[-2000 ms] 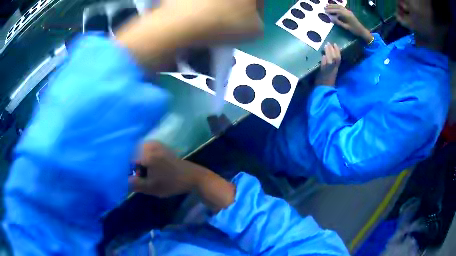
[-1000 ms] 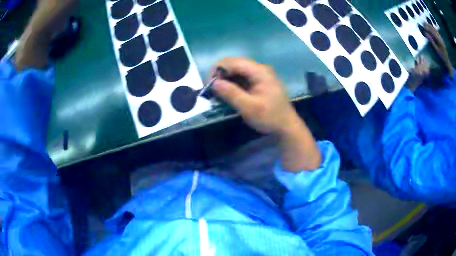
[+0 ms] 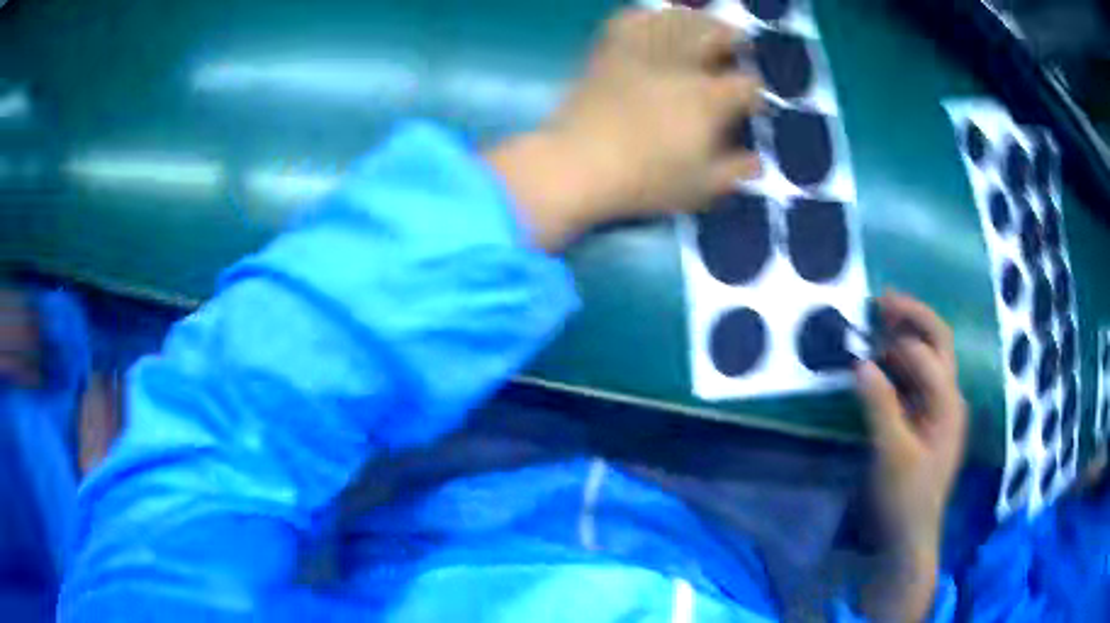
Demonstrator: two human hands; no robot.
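A white backing sheet (image 3: 779, 370) lies on the bench with rows of black pads. D-shaped pads (image 3: 800, 147) fill its upper rows, and two round pads (image 3: 736, 342) are in its bottom row. My left hand (image 3: 663, 116) is blurred and over the sheet's upper left part; its fingertips cover some pads, and I cannot tell if it holds anything. My right hand (image 3: 913, 377) is at the sheet's lower right corner, with a small thin pale item (image 3: 859, 340) pinched in its fingertips, beside the right round pad.
The glossy green bench (image 3: 365, 158) curves across the view. Another sheet with black pads (image 3: 1020, 316) lies at the right. A blue sleeve (image 3: 1059, 548) is at the lower right edge. Part of another person in blue (image 3: 37, 450) is at the far left.
The view has shifted, so the near sheet now sits right of centre. My left hand has come from the far left to over the sheet. My right hand stays at the sheet's lower right corner.
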